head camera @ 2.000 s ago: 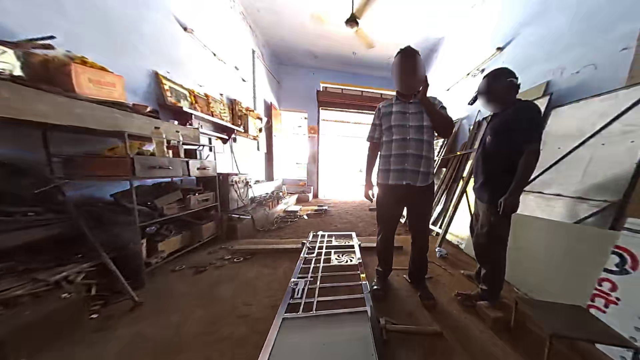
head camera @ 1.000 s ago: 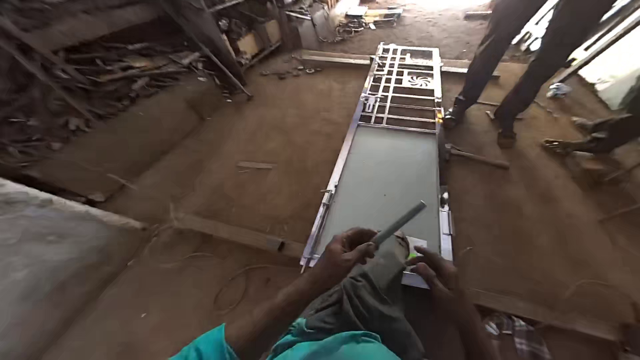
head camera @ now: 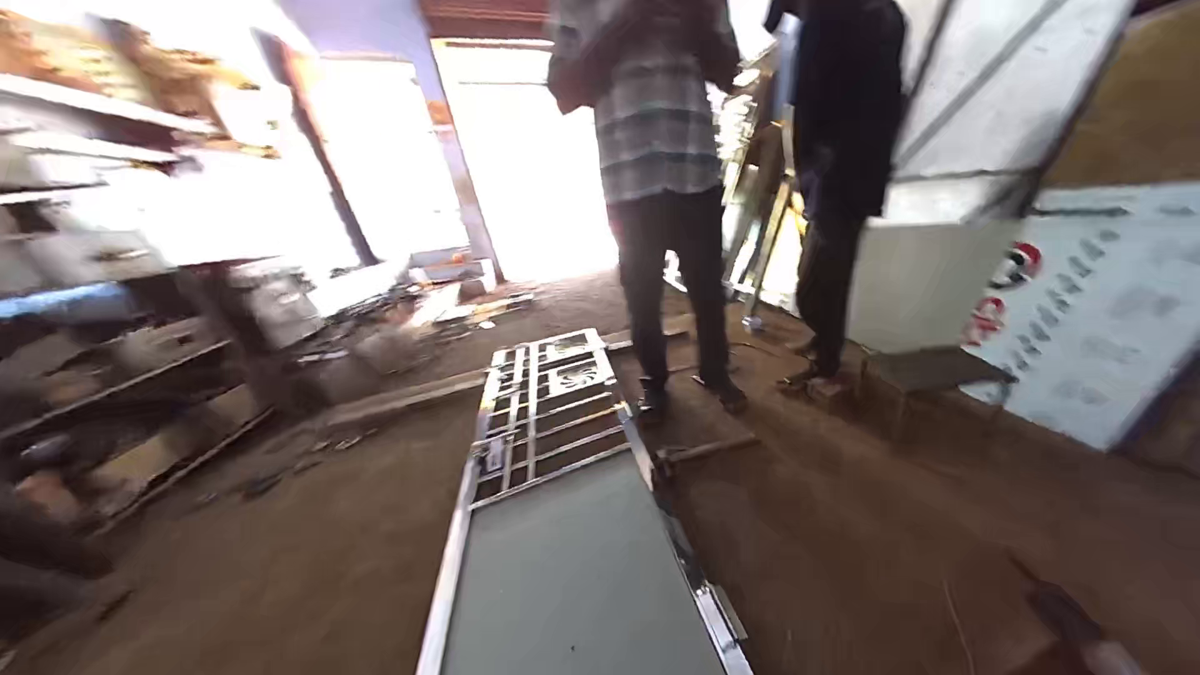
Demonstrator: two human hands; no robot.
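Observation:
Neither my left hand nor my right hand shows in this view, so what they hold is hidden. A metal door with a barred upper part and a grey sheet panel (head camera: 572,572) lies on the dirt floor in front of me, running away toward the bright doorway. Round swirl ornaments (head camera: 574,378) sit between its far bars. A latch (head camera: 494,455) is on its left frame bar. Along its right edge, near the bottom, is a metal fitting (head camera: 717,614).
Two people stand beyond the door's right side, one in a checked shirt (head camera: 661,131), one in dark clothes (head camera: 844,122). A hammer (head camera: 703,450) lies near the frame. Cluttered shelves (head camera: 131,403) line the left; a low stool (head camera: 937,367) and leaning boards (head camera: 1078,309) are at right.
The view has tilted up from the floor. Both my hands, one with a grey bar in it a second ago, have gone out of sight.

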